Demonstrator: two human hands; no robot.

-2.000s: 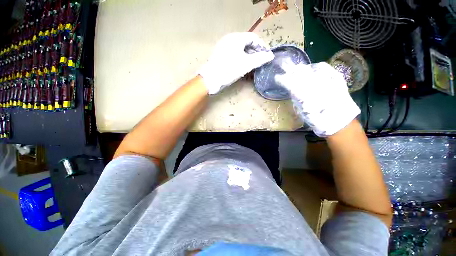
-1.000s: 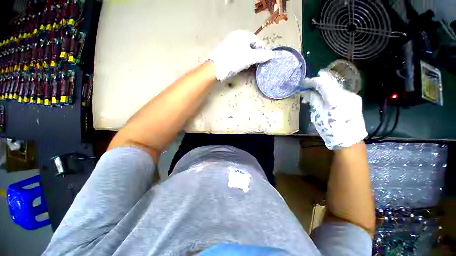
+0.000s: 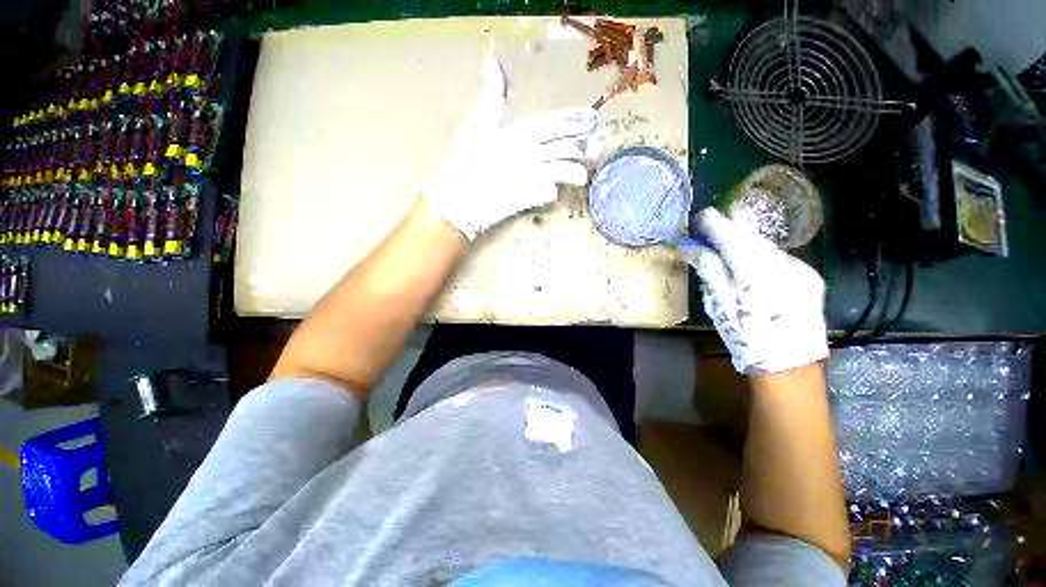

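Note:
A shallow round dish point(image 3: 639, 196) of blue-grey paste sits at the right part of the cream board point(image 3: 344, 172). My left hand point(image 3: 510, 166), in a white glove, is just left of the dish with thumb and fingers spread, holding nothing. My right hand point(image 3: 757, 287), in a grey-smudged white glove, is right of the dish, closed on a thin blue stick point(image 3: 692, 244) whose end shows at the dish's lower right rim. Most of the stick is hidden by the fingers.
Copper strips point(image 3: 619, 52) lie at the board's far right. A solder scrap pot point(image 3: 780, 209) stands beside my right hand, a wire fan guard point(image 3: 803, 92) behind it. Rows of boards with yellow blocks point(image 3: 103, 161) fill the left. Bubble-wrap packs point(image 3: 929, 413) are lower right.
My left hand has let go of the dish and opened to its left. My right hand has moved from over the dish to its right side. The paste surface is now uncovered.

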